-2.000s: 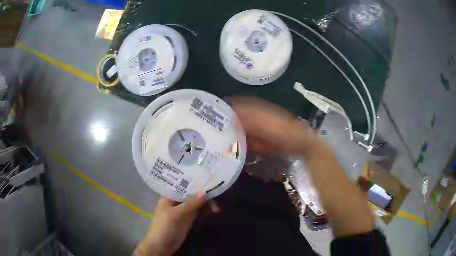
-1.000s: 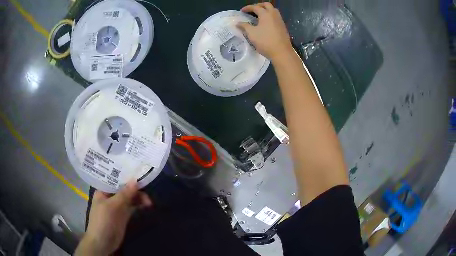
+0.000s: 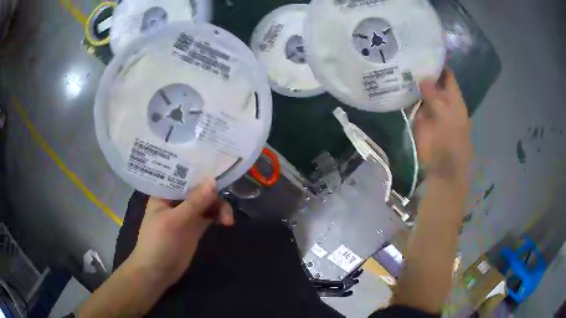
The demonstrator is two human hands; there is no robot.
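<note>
A white labelled component reel (image 3: 180,112) is held up at the left by my left hand (image 3: 177,230), thumb on its lower rim. My right hand (image 3: 444,127), slightly blurred, grips the lower right rim of a second white reel (image 3: 347,74), held above the table. Behind it a third white reel (image 3: 276,53) lies on the dark green table top, partly covered. A fourth reel (image 3: 133,22) lies at the upper left, partly hidden by the left-hand reel and cut off by the top edge.
A grey metal tape feeder (image 3: 354,217) with a white end lies at the table's front. Orange-red scissors handles (image 3: 267,166) are beside it. A yellow tape ring (image 3: 99,25) is at the upper left. A cardboard box (image 3: 481,279) and a blue stool (image 3: 524,270) are at the lower right.
My right hand has lifted a reel off the table and moved right and down with it, showing another reel behind. The left-hand reel has moved up and right and looks larger.
</note>
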